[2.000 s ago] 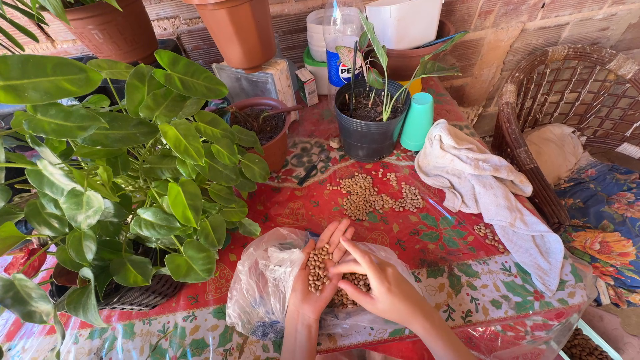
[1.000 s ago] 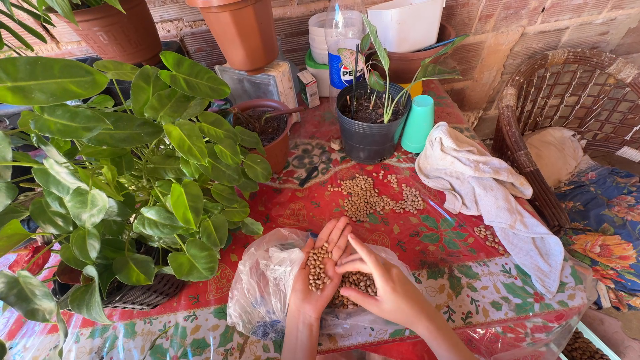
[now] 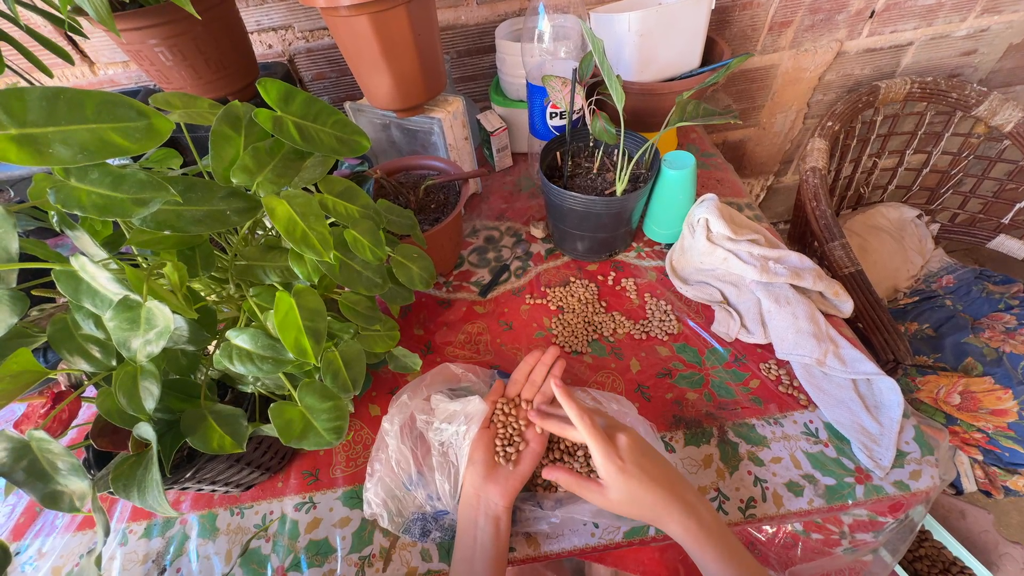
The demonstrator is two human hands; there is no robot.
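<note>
My left hand (image 3: 504, 448) lies palm up, cupping a small heap of light brown beans (image 3: 509, 430). Over it, my right hand (image 3: 612, 456) has its fingers spread, the fingertips at the edge of that heap. A clear plastic bag (image 3: 424, 448) lies beneath both hands, with more beans (image 3: 568, 458) in its mouth, partly hidden by the right hand. Beyond the fingers, loose beans (image 3: 588, 316) are spread on the red patterned tablecloth (image 3: 472, 340). A smaller group of beans (image 3: 784, 382) sits to the right, beside a whitish cloth (image 3: 752, 272).
A leafy potted plant (image 3: 240, 280) fills the left side. At the back stand a black pot (image 3: 592, 204), a green cup (image 3: 670, 196), a plastic bottle (image 3: 552, 88) and a brown pot (image 3: 436, 224). A wicker chair (image 3: 824, 208) is at right; a tray of beans (image 3: 932, 556) shows at lower right.
My right hand's fingers have opened and spread a little above the left palm. My left hand stays cupped with beans in it.
</note>
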